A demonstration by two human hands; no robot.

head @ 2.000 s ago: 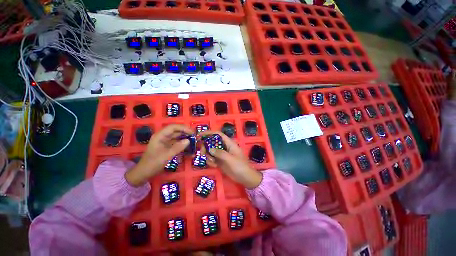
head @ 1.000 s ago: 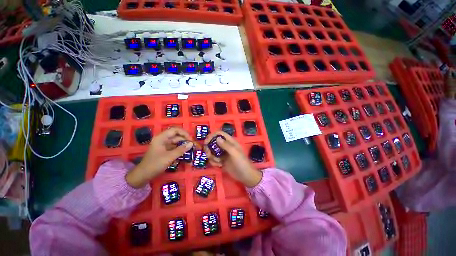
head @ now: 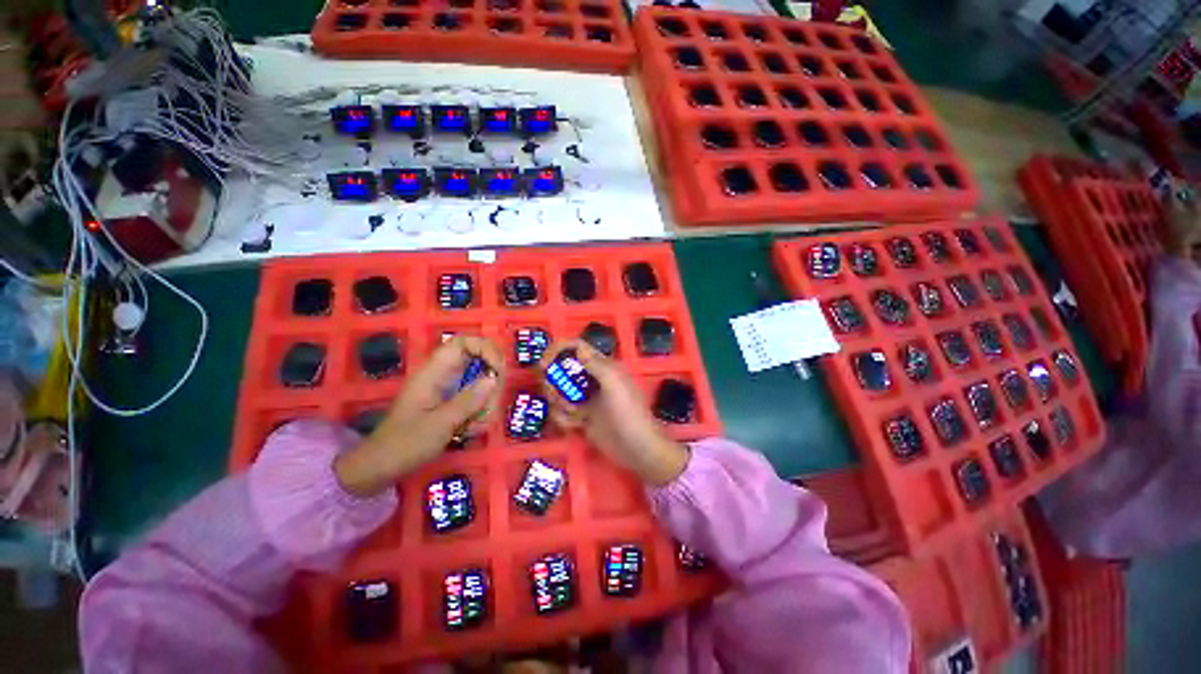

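Note:
My left hand (head: 441, 402) holds a smartwatch body (head: 472, 374) in its fingers, tilted and partly hidden by them. My right hand (head: 603, 408) holds another smartwatch body (head: 569, 379) with a lit blue-white screen facing up. Both hands are bare, just above the middle of the red-orange working tray (head: 485, 248). The tray's back pockets hold mostly dark watches. Several watches with lit dotted screens (head: 451, 503) lie in its middle and front pockets. My hands hide some pockets.
Charging watches (head: 452, 182) stand in two rows on a white sheet behind. Tangled white cables (head: 198, 353) are at left. A paper slip (head: 785, 336) lies before a filled side tray (head: 922, 533). Another person's sleeve (head: 1166, 395) is at far right.
The screen in my right hand has changed from a dotted display to a blue-white one, and that watch has tilted. The watch in my left hand has turned and is more hidden by my fingers.

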